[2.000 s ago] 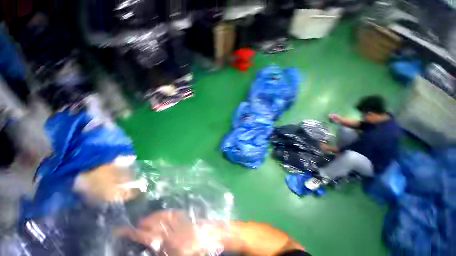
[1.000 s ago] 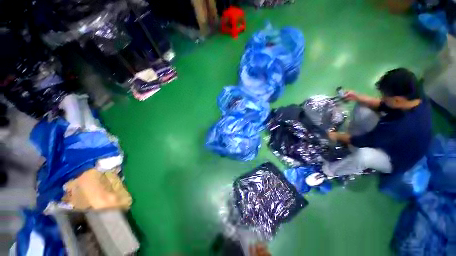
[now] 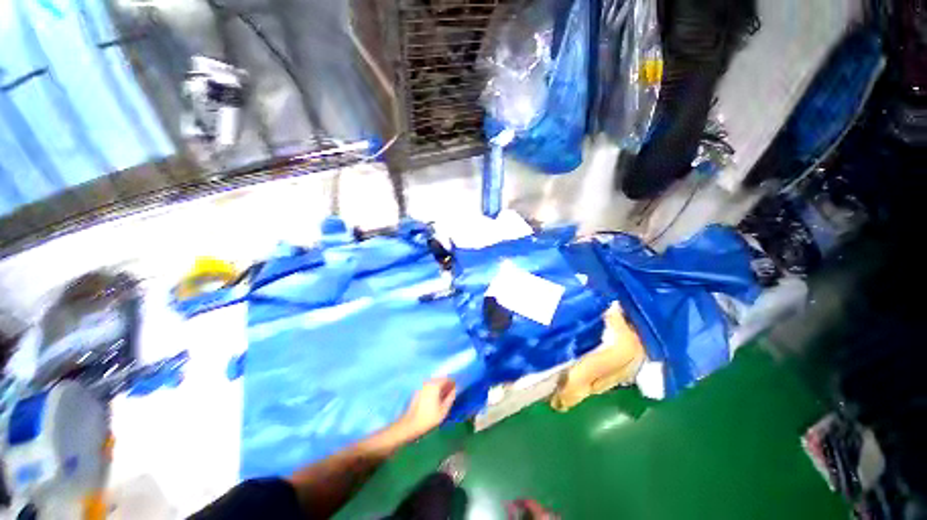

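Note:
Bright blue sheeting (image 3: 346, 381) lies spread over the white worktable (image 3: 152, 432). My left hand (image 3: 432, 404), its arm coming from the lower left out of a dark sleeve, is at the sheeting's front right edge. It is blurred; whether its fingers hold the edge or only rest there cannot be told. A white paper sheet (image 3: 524, 293) lies on crumpled darker blue plastic further right, with a small dark object (image 3: 497, 314) by its left corner. A small blurred skin-coloured shape at the bottom edge may be my right hand or a foot.
A yellow tape roll (image 3: 207, 279) lies at the table's back left, a white and blue machine (image 3: 56, 442) at the near left. Tan material (image 3: 605, 361) sits at the right end. Hanging plastic covers (image 3: 625, 71) and a barred grille (image 3: 447, 71) stand behind. Green floor (image 3: 610, 457) shows in front.
The view has swung from the floor, with the seated person and blue sacks, to the worktable. The clear packet at my hands two seconds ago lay on the floor one second ago and is out of view now.

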